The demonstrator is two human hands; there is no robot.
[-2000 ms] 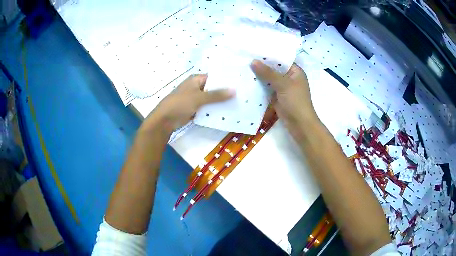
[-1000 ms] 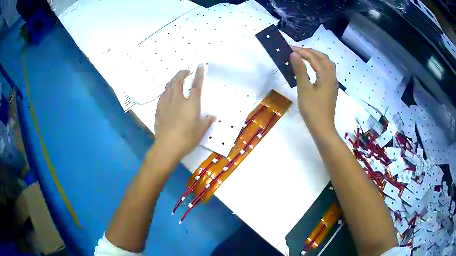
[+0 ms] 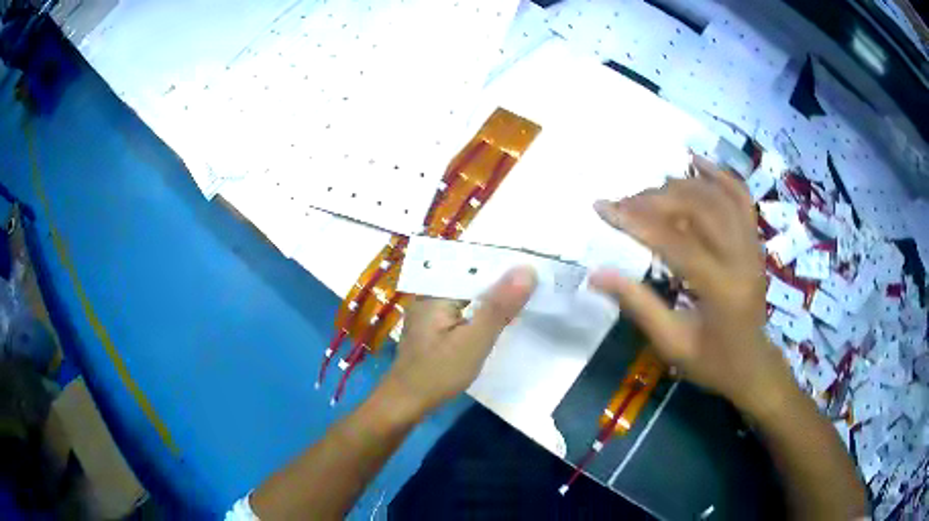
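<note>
My left hand holds a white adhesive strip with small dark holes, thumb on its face. My right hand is blurred at the strip's right end, thumb and forefinger apart. A small white piece shows between these fingers; whether they grip it I cannot tell. Overlapped orange circuits with red wires form a band on the white board, behind and left of the strip, which hides part of it. One orange circuit lies on the dark green top below my right hand.
Large white sheets with dark dots lie at upper left, more at upper right. A loose heap of white squares with red wires lies at right. A thin pale strip lies on the green top. Blue floor is at left.
The dotted sheet has left my left hand, which now holds the strip, white side up. The strip was in my right hand, black side showing. Both hands came nearer and the view shifted.
</note>
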